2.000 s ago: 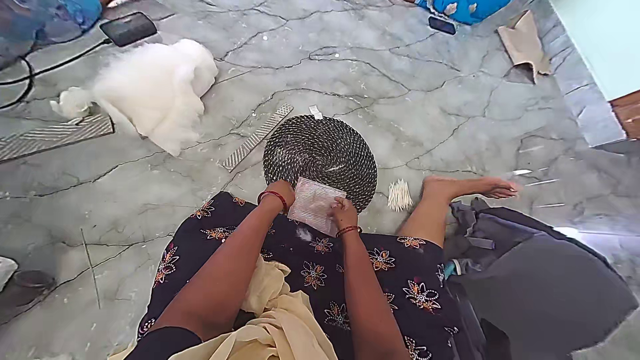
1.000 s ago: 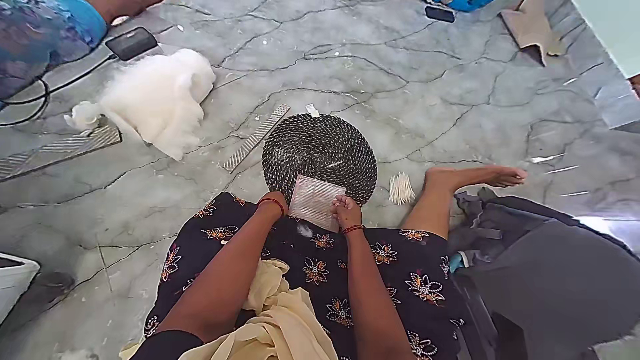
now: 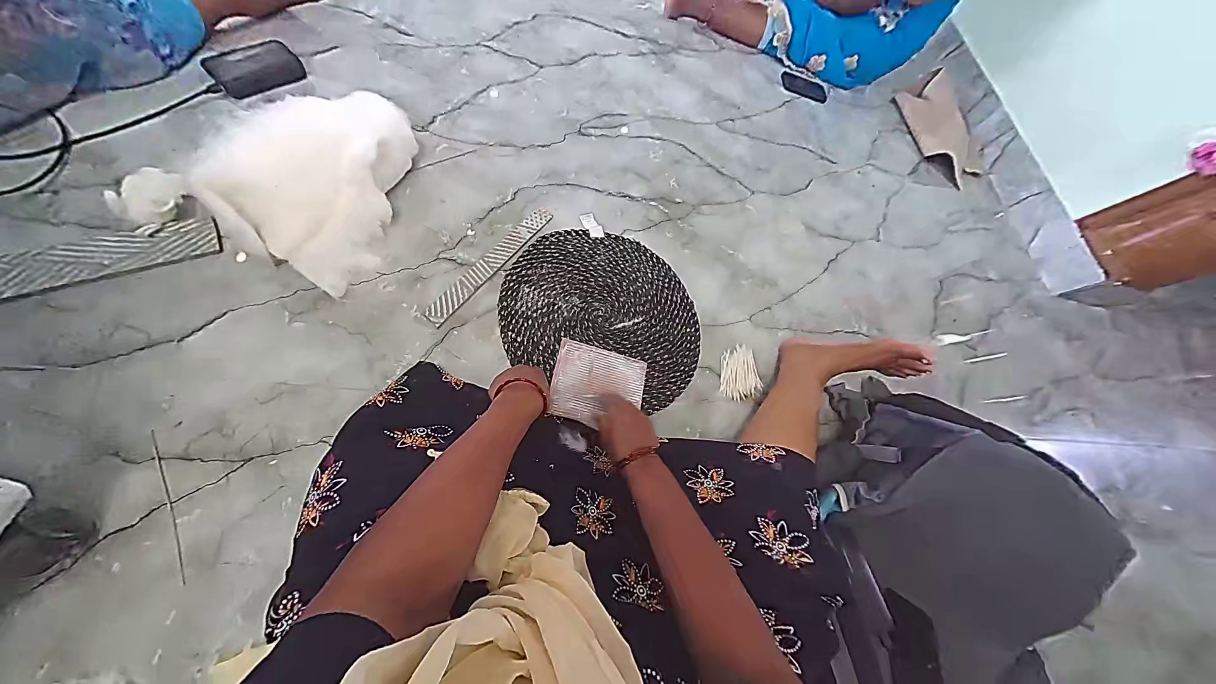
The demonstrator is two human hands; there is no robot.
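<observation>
Over the near edge of a round black woven mat is a small square ribbed board, pale with a reddish tint. My left hand grips its left edge. My right hand is at the lower right part of the board, blurred; whether something thin is under its fingers cannot be told. A tuft of white cotton lies on my dark flowered garment just below the board. To the right of the mat rests a pile of thin white cotton wicks or sticks.
A large mass of white cotton lies at the upper left, near a striped strip and a black device with a cable. Another striped strip touches the mat's left side. Grey cloth is at right. Two other people sit at the top.
My right hand has moved from the board's right edge to its lower part. My left hand stays at the left edge.
</observation>
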